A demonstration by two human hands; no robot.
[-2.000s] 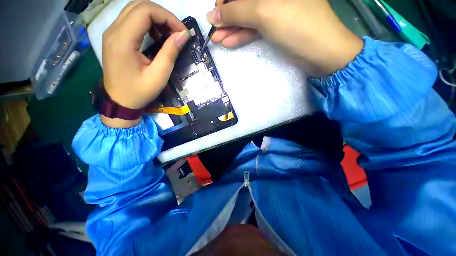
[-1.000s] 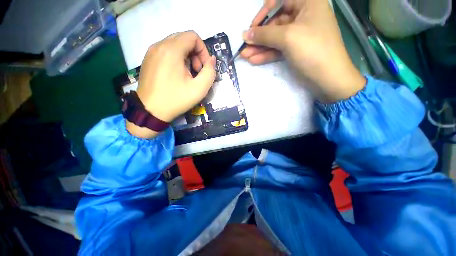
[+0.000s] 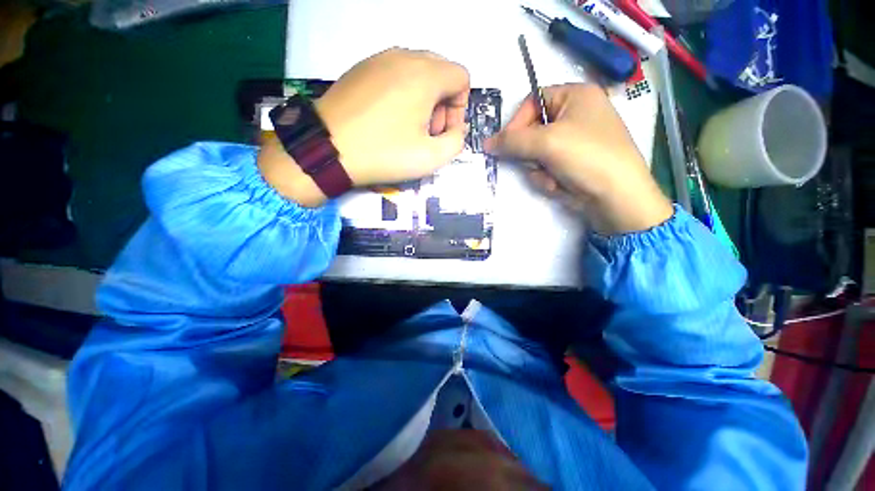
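Note:
The opened tablet assembly (image 3: 451,221), black-edged with silver-white areas inside, lies on the white board. My left hand (image 3: 398,115), with a dark watch on its wrist, lies over the tablet's upper part, fingers curled at its upper right. Whether those fingertips pinch anything is hidden. My right hand (image 3: 571,139) holds slim dark tweezers (image 3: 531,72) like a pen, at the tablet's upper right edge. The tweezers' tip is hidden by the fingers. A bit of orange flex cable shows under my left hand.
A blue-handled screwdriver (image 3: 593,48), a white marker (image 3: 624,27) and red pens (image 3: 683,53) lie at the white board's (image 3: 552,245) upper right. A white round cup (image 3: 763,137) stands on the right. A clear plastic case (image 3: 158,10) is cut off at the upper left.
The view has shifted, bringing the cup and screwdriver in. The tablet sits straighter. My right hand has come closer to my left, and the tweezers stand steeper.

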